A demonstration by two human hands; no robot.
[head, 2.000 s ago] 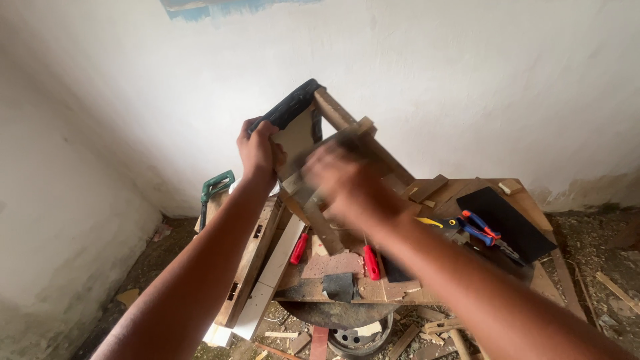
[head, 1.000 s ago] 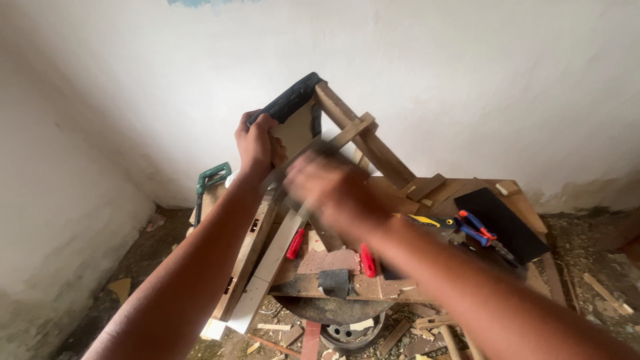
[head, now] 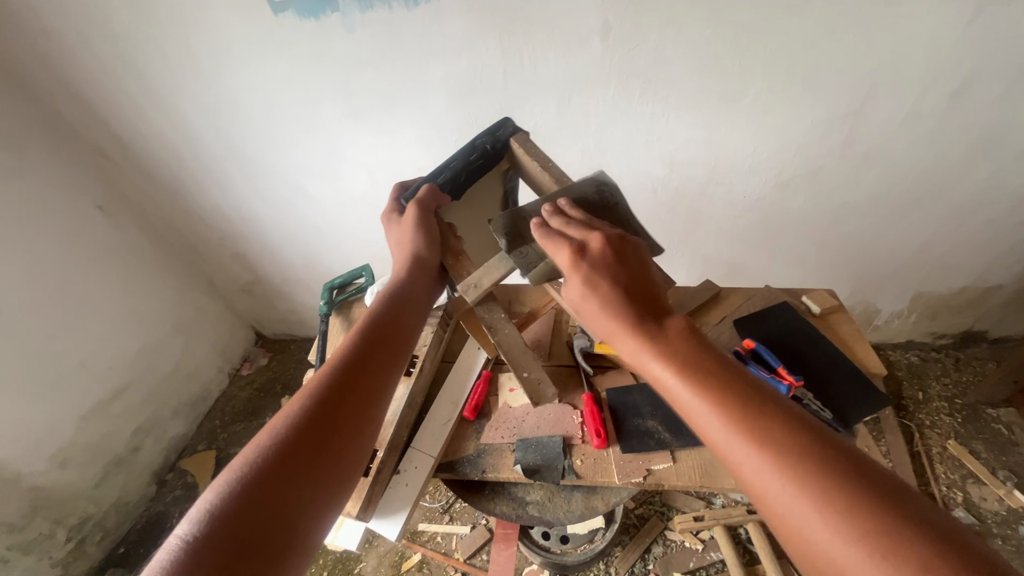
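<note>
A small wooden stool frame (head: 516, 348) with a dark padded seat edge (head: 472, 160) is held tilted above the workbench. My left hand (head: 416, 228) grips it at the padded edge and the top of a leg. My right hand (head: 604, 276) presses a sheet of sandpaper (head: 596, 210) against the frame, its fingers lying over the sheet. Below the frame, on the bench, lie two red-handled screwdrivers, one at left (head: 478, 394) and one nearer the middle (head: 594, 420). A hammer (head: 588, 348) is partly hidden behind my right hand.
The wooden bench (head: 704, 472) bears black sandpaper sheets (head: 808, 360), blue-and-orange pliers (head: 772, 368), torn reddish sandpaper (head: 532, 422) and long slotted wood pieces (head: 404, 416). A green-handled saw (head: 344, 288) stands at left. Wood scraps and a metal wheel rim (head: 576, 544) lie on the floor.
My right hand, blurred low on the frame before, is now farther right and up, with the sandpaper sheet plainly visible. My left hand keeps its hold at the padded edge.
</note>
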